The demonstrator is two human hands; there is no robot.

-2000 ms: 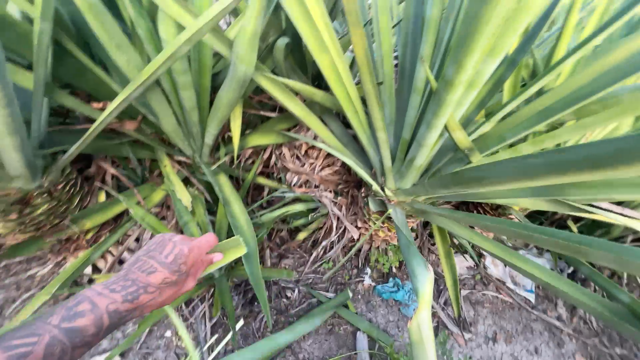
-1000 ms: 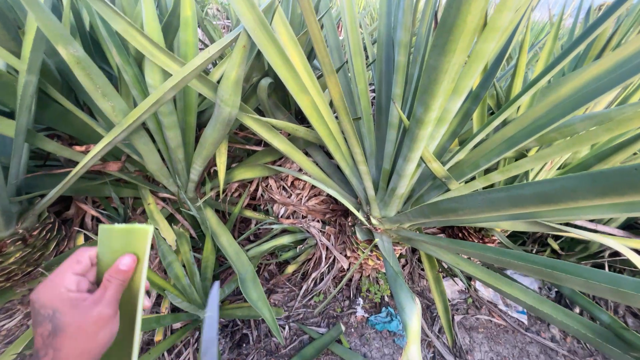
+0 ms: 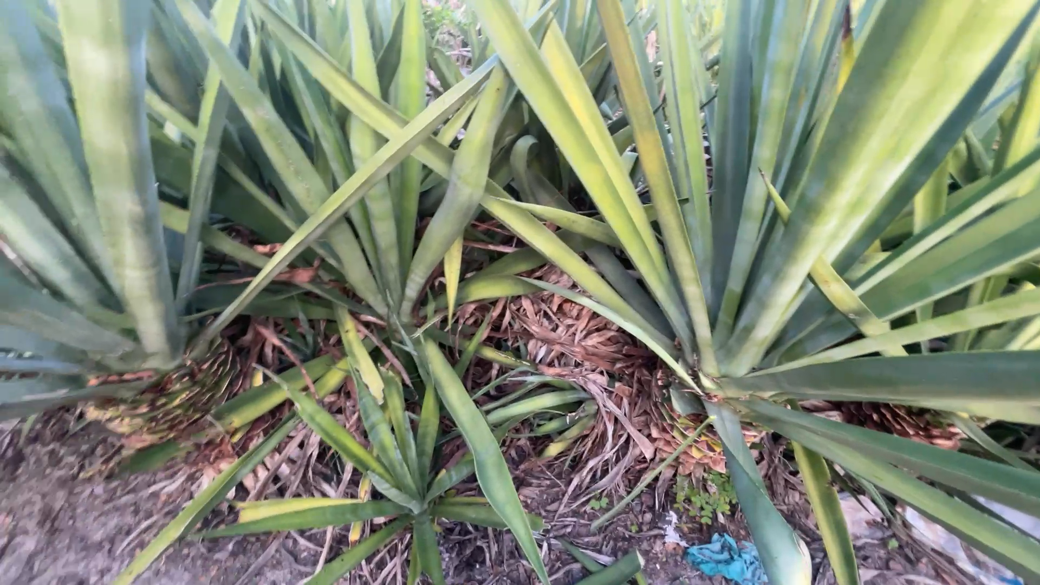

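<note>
Neither of my hands is in view now. A large agave-like plant [image 3: 707,382] with long, stiff green leaves spreads across the right side, its scaly base low near the ground. Another such plant stands at the left, with its leaf-scarred trunk base [image 3: 175,398] showing. Between them, a small young plant [image 3: 418,508] grows low at the bottom centre. One broad leaf [image 3: 479,439] slants down beside it. Brown dry leaf litter [image 3: 569,333] lies between the plants. Whether either hand holds anything cannot be seen.
A crumpled blue scrap [image 3: 727,558] lies on the soil at the bottom right, near a cut leaf piece [image 3: 613,569]. Pale litter [image 3: 946,536] shows under the right-hand leaves. Bare soil [image 3: 57,520] runs along the lower left. Long leaves cross at mid-height.
The hand that held a cut green leaf piece at the lower left has left the view, and so has the blade beside it. The small plant at the bottom centre now shows more fully.
</note>
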